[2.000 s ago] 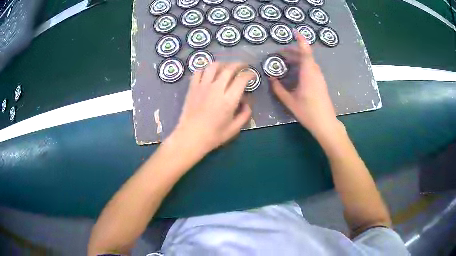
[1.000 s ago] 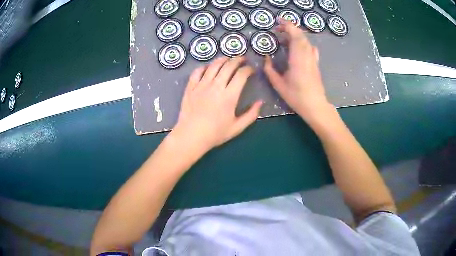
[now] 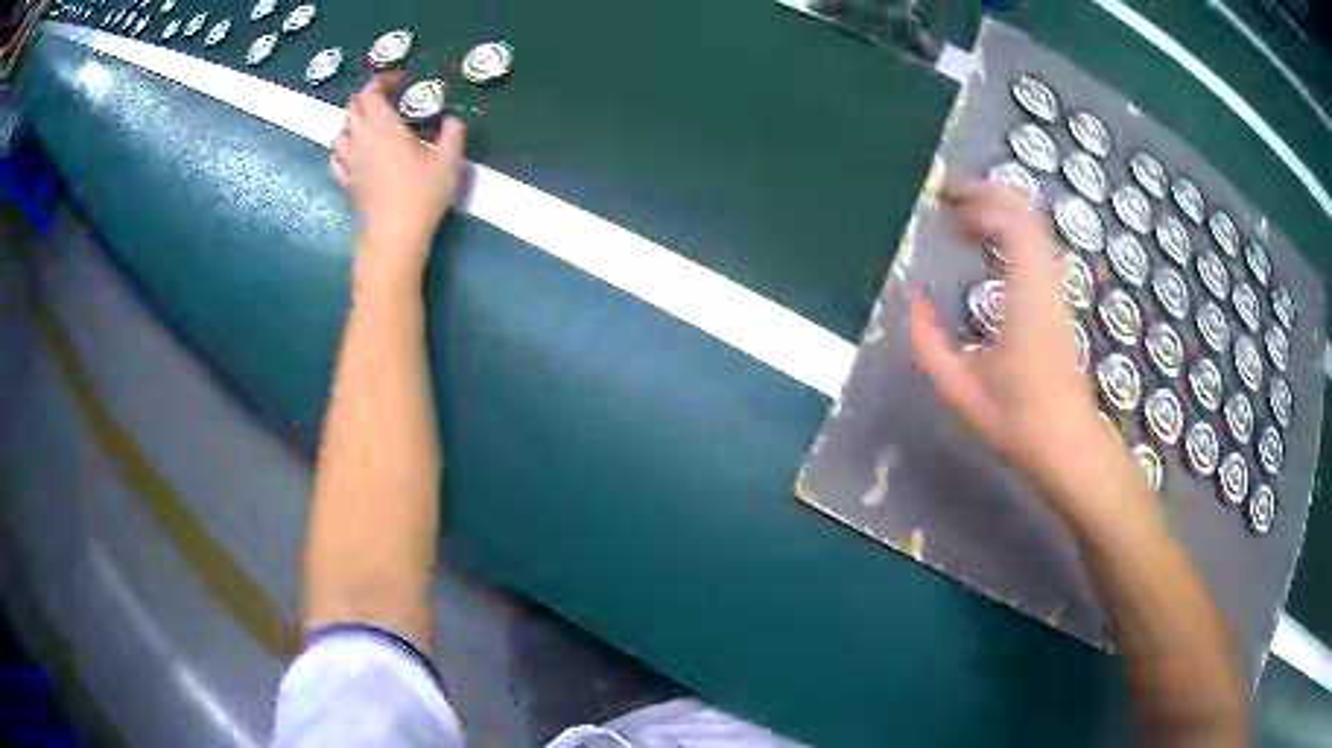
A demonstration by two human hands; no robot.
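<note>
My left hand [image 3: 395,164] reaches onto the dark green belt, with fingertips around the near side of a round metal part [image 3: 422,100]. I cannot tell whether it grips the part. More round parts [image 3: 487,62] lie loose nearby. My right hand [image 3: 1023,344], slightly blurred, is over the grey board [image 3: 935,512] at the right. Its thumb and fingers are apart, and it holds nothing visible. A part [image 3: 988,306] shows between its thumb and fingers. Angled rows of silver discs [image 3: 1164,348] cover much of the board; my right hand and forearm hide some.
A white guide line [image 3: 643,275] runs diagonally between the dark green surface and the teal edge [image 3: 584,482]. Smaller-looking loose parts [image 3: 216,32] trail to the upper left. A grey floor with a yellow line [image 3: 161,497] shows at lower left.
The view has swung left, so the board now appears at the right. My left hand has left the board and reached the loose parts on the belt. My right hand remains over the board.
</note>
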